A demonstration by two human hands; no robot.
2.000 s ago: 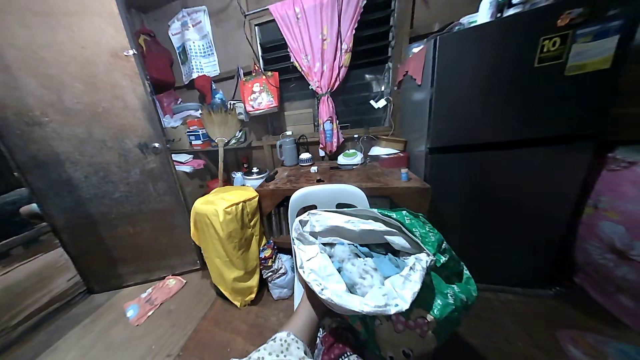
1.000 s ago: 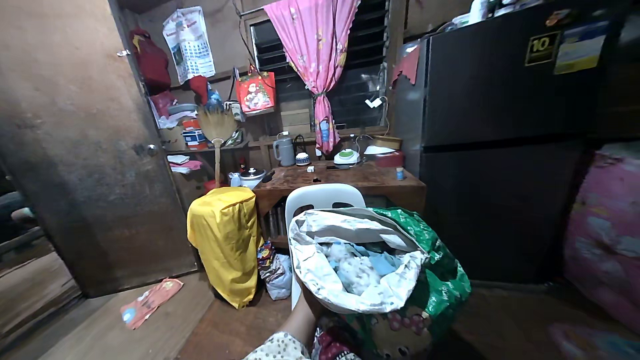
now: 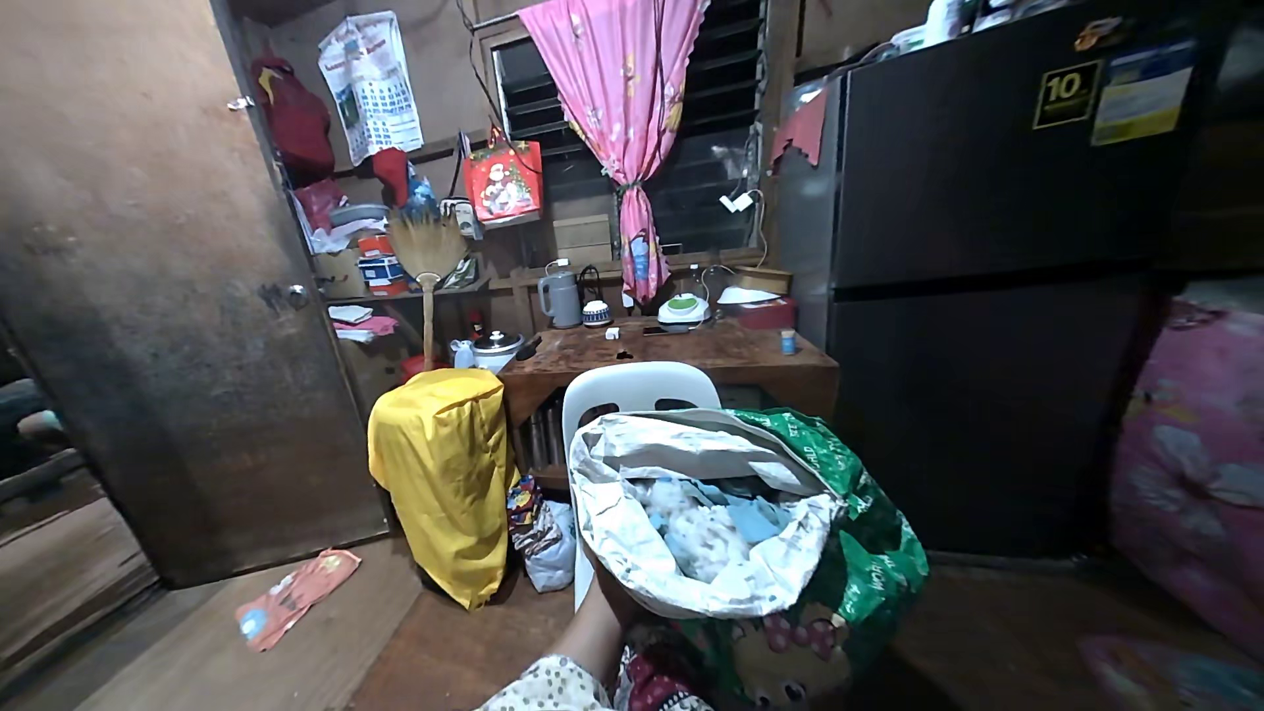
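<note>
A large green and white plastic bag (image 3: 874, 533) stands wide-mouthed in front of a white plastic chair (image 3: 642, 380), its white rim folded outward. Inside it lie pale blue scraps and fluffy white filling (image 3: 706, 538). My left hand (image 3: 610, 592) is at the bag's lower left side; the forearm in a dotted sleeve reaches up to it, and the fingers are hidden behind or under the white rim, so their grip does not show. My right hand is not in view. Below the bag, dark red patterned cloth shows near my sleeve.
Left of the chair stands something under a yellow cover (image 3: 444, 484), with a small stuffed bag (image 3: 548, 548) beside it. A wooden desk (image 3: 681, 355) is behind the chair. A black refrigerator (image 3: 987, 395) stands right, a door (image 3: 178, 326) left. An orange cloth (image 3: 296, 597) lies on the floor.
</note>
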